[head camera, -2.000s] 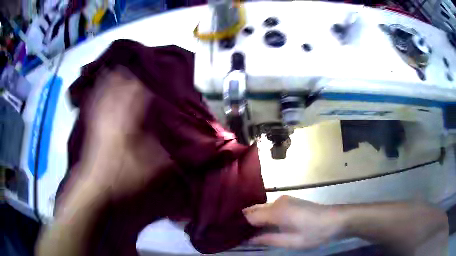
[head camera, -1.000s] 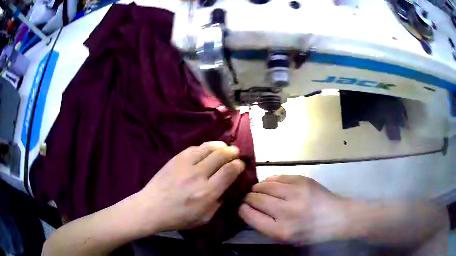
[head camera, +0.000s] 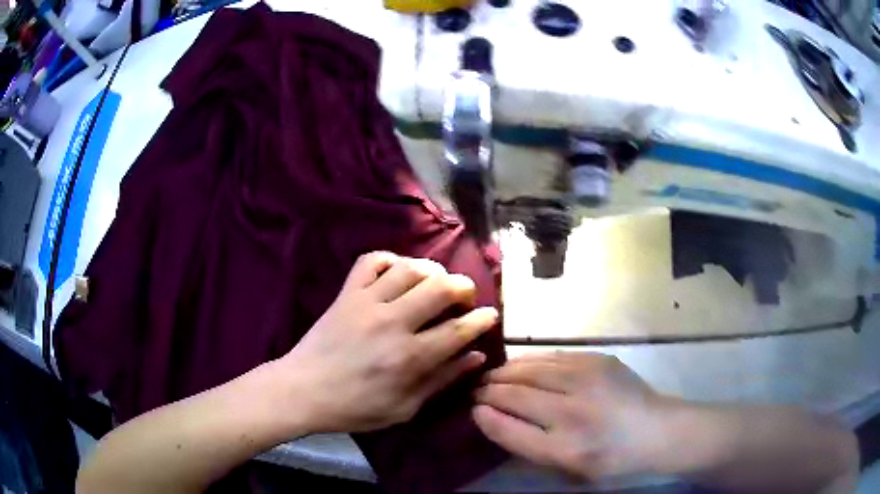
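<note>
A large maroon cloth (head camera: 241, 193) lies folded left of the needle area and hangs over the table's front edge. Its right rim, lit pink, runs under the presser foot area (head camera: 487, 246) of the white sewing machine (head camera: 598, 87). The needle itself is not clear. My left hand (head camera: 386, 338) is bare and pinches the cloth near the rim, just in front of the foot. My right hand (head camera: 569, 410) is bare and holds the rim with its fingertips, nearer the front edge.
A dark ragged patch (head camera: 728, 256) lies under the machine arm. A blue strip (head camera: 82, 183) marks the table's left end. Dark round parts and a metal piece (head camera: 820, 82) sit on the machine head. Mixed items stand behind at the upper left.
My left hand came down from over the cloth onto its rim, and the cloth spread out leftward. Since one second ago both hands hold nearly the same places; the view has shifted slightly.
</note>
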